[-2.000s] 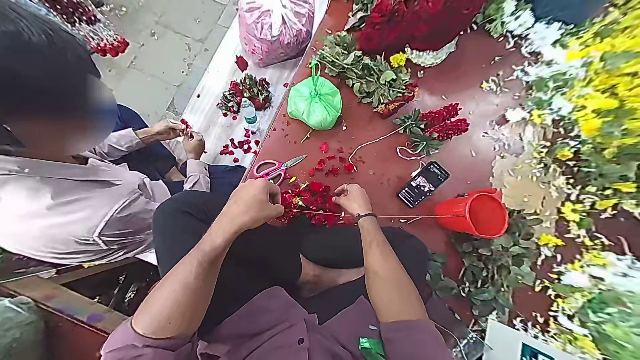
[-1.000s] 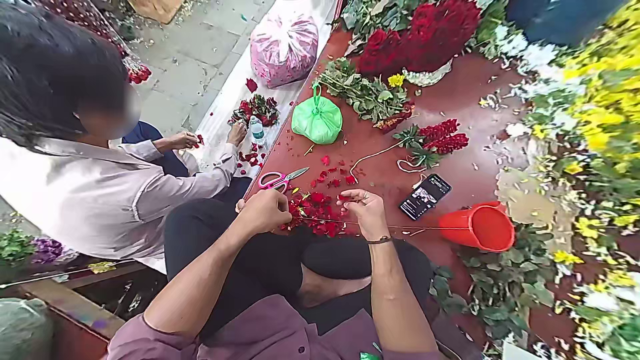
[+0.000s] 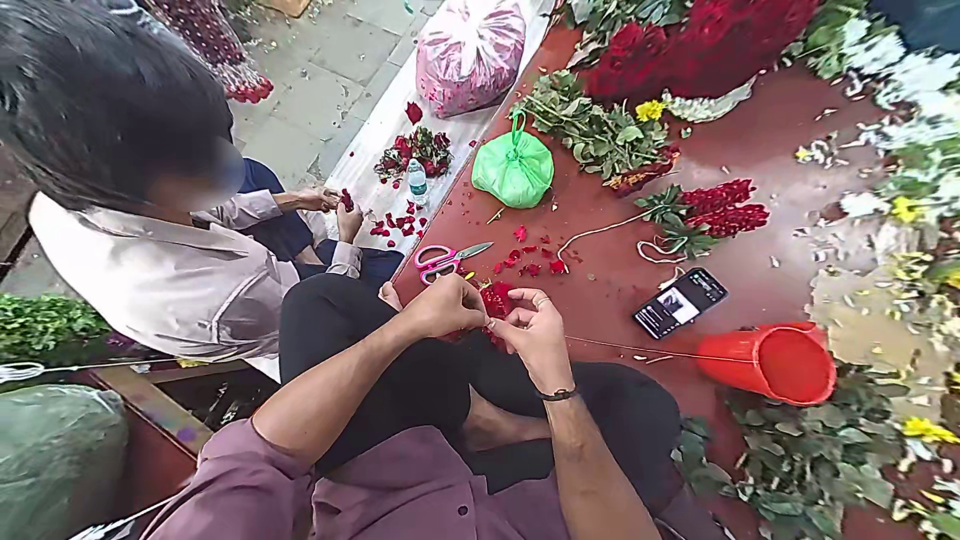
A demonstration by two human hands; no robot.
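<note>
Above my crossed legs, my left hand and my right hand meet at the fingertips, pinching what looks like thread. Red petals show just behind and between the hands, and my fingers partly hide them. From my right hand a thin thread runs right to a red plastic cup lying on its side. Pink-handled scissors lie with parted blades beyond my left hand. Loose red petals are scattered past them. A lit smartphone lies to the right.
A person sits at the left, handling red petals. Beyond the scissors are a tied green plastic bag, a small bottle and a clear bag of pink petals. Leafy stems, red flower bunches and white and yellow flowers lie around.
My hands were apart and have come together at the fingertips. The other person's hand, near the bottle a second ago, is back by their other hand.
</note>
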